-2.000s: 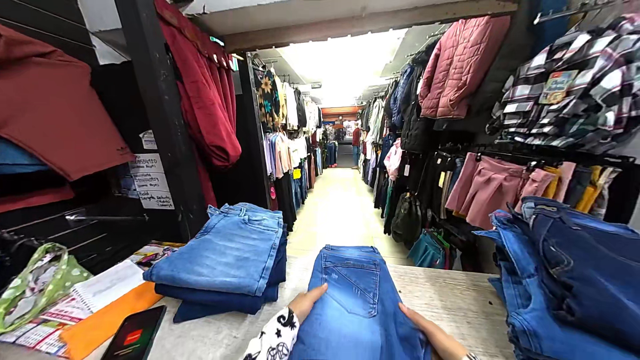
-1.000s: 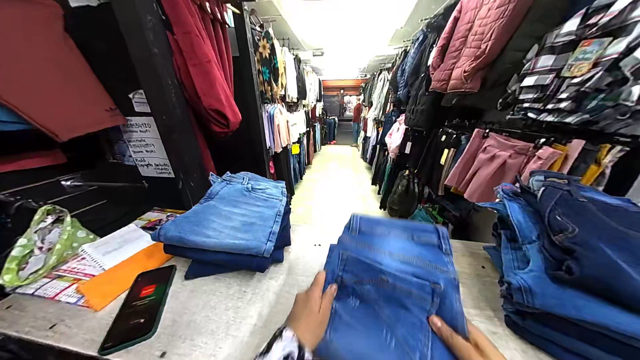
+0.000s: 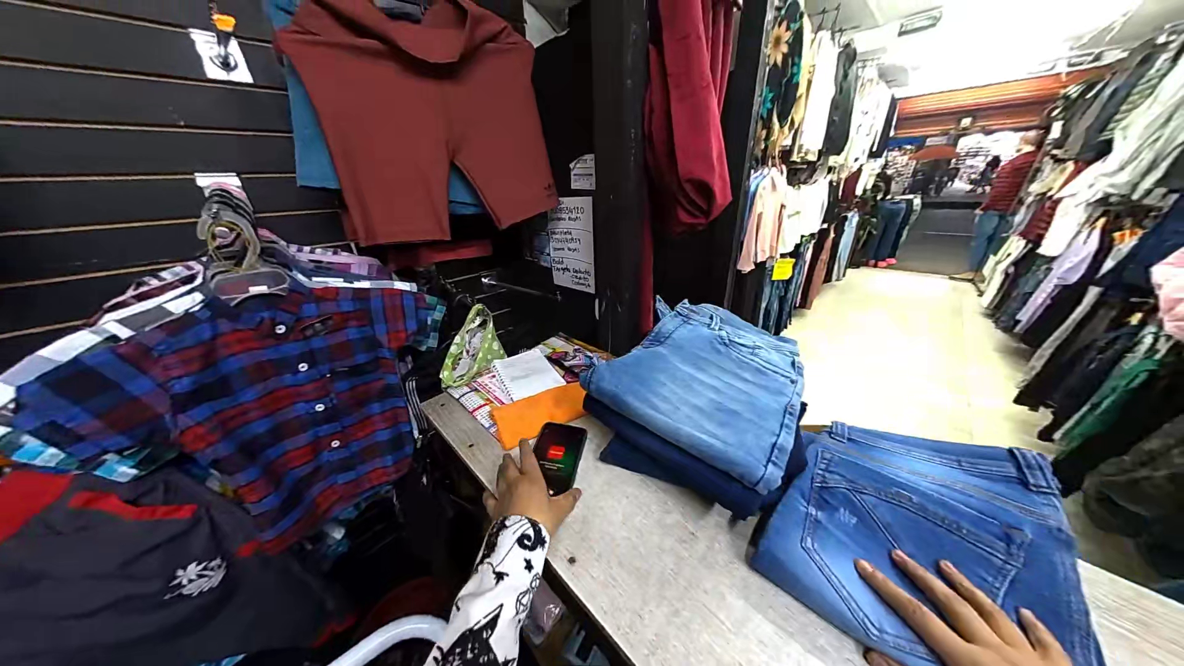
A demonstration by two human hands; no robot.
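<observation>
My left hand, in a white sleeve with black print, reaches over the counter and has its fingers around the lower end of a smartphone with a lit screen. At the lower right, my right hand lies spread and flat on folded blue jeans, over the back pocket. Between the hands, folded light blue jeans rest on darker folded jeans. The phone lies beside an orange cloth or pouch.
A spiral notebook and a green dotted bag are at the counter's far left corner. Plaid shirts hang left of the counter. A white curved bar is low in front. A person in red stands down the aisle.
My left hand has left the folded jeans and is now at the phone. My right hand has flattened on the jeans, which now lie beside the light blue pile. The view has swung left.
</observation>
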